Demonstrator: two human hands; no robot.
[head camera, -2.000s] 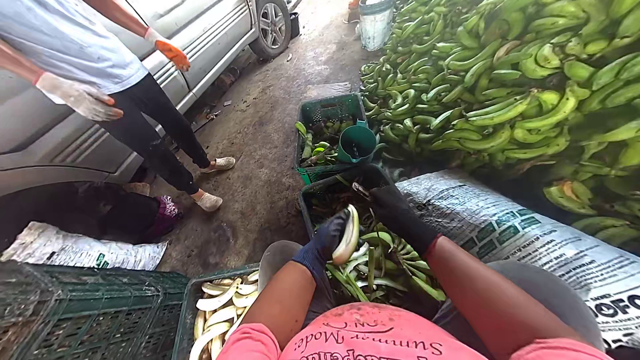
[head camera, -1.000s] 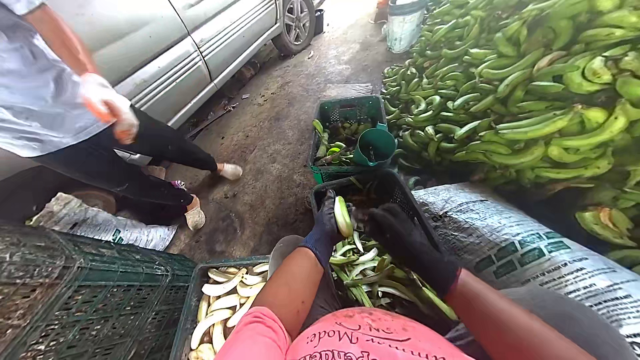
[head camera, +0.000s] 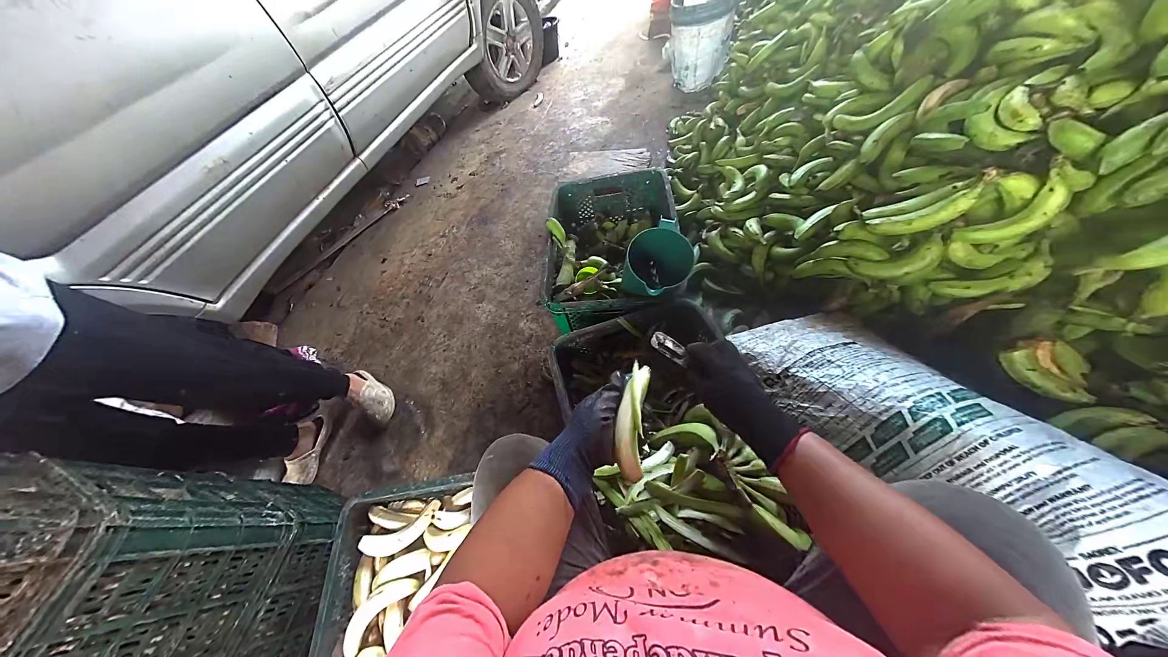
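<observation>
My left hand (head camera: 595, 427), in a dark blue glove, grips a partly peeled plantain (head camera: 630, 422) held upright, a strip of green peel on its side. Just to the right, my right hand (head camera: 721, 370), in a dark glove, holds a small peeler or knife (head camera: 668, 346) with a metallic head, apart from the plantain. Below both hands, green peels (head camera: 693, 484) fill part of a dark plastic crate (head camera: 558, 370) between my knees. Peeled plantains (head camera: 401, 566) lie in another crate (head camera: 330, 584) at lower left.
Ahead stands a green crate (head camera: 610, 182) with scraps and a green plastic pitcher (head camera: 659, 260). Green plantains (head camera: 894, 201) are heaped at right, beside a printed sack (head camera: 912, 438). Stacked crates (head camera: 201, 557), a person's legs (head camera: 201, 383) and a silver vehicle (head camera: 228, 137) are at left.
The other person has moved left, partly out of view. My right hand, near the plantain a second ago, is now farther from it, with the tool in plain sight.
</observation>
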